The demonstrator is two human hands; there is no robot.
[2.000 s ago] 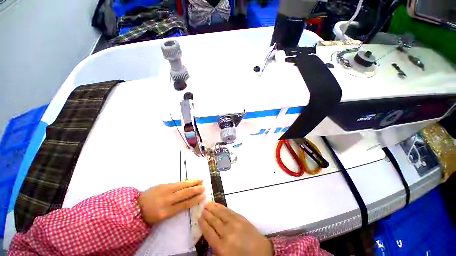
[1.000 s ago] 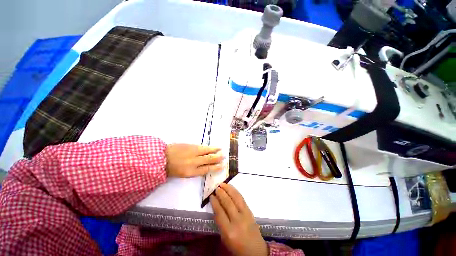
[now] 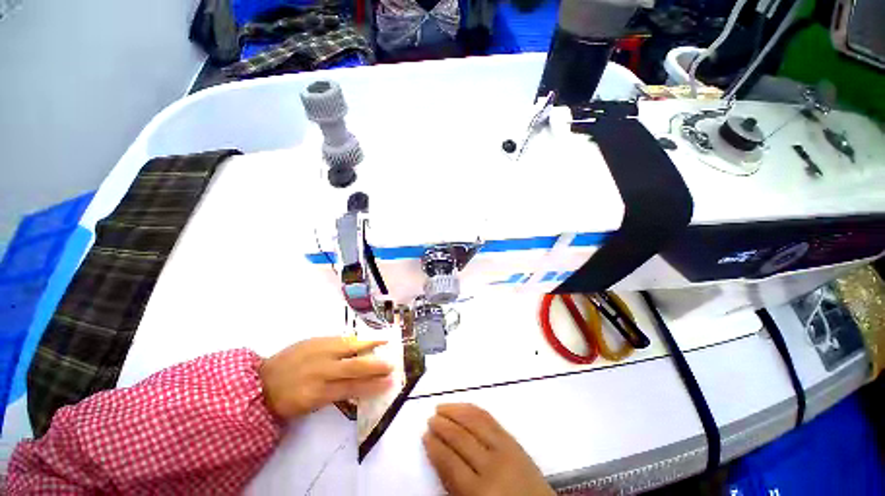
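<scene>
A plaid fabric strip [image 3: 412, 366] with a white strip [image 3: 380, 405] on it lies under the presser foot [image 3: 393, 315] of the sewing machine [image 3: 466, 194]. Its near end is a slanted point with a dark edge. My left hand [image 3: 325, 376] lies flat on the white strip, fingers close to the foot, pressing rather than gripping. My right hand [image 3: 485, 453] rests on the table to the right of the strip's end, apart from it, its fingers together and slightly bent; I see nothing in it.
Cut plaid panels [image 3: 121, 266] lie at the left of the table. Scissors with red and yellow-orange handles [image 3: 571, 327] lie right of the needle. Black straps [image 3: 684, 373] cross the table's right side. A measuring tape [image 3: 640, 467] runs along the front edge.
The strip has moved forward under the foot, so less of it shows in front. My right hand has let go of its near end and moved aside to the right. The view has shifted.
</scene>
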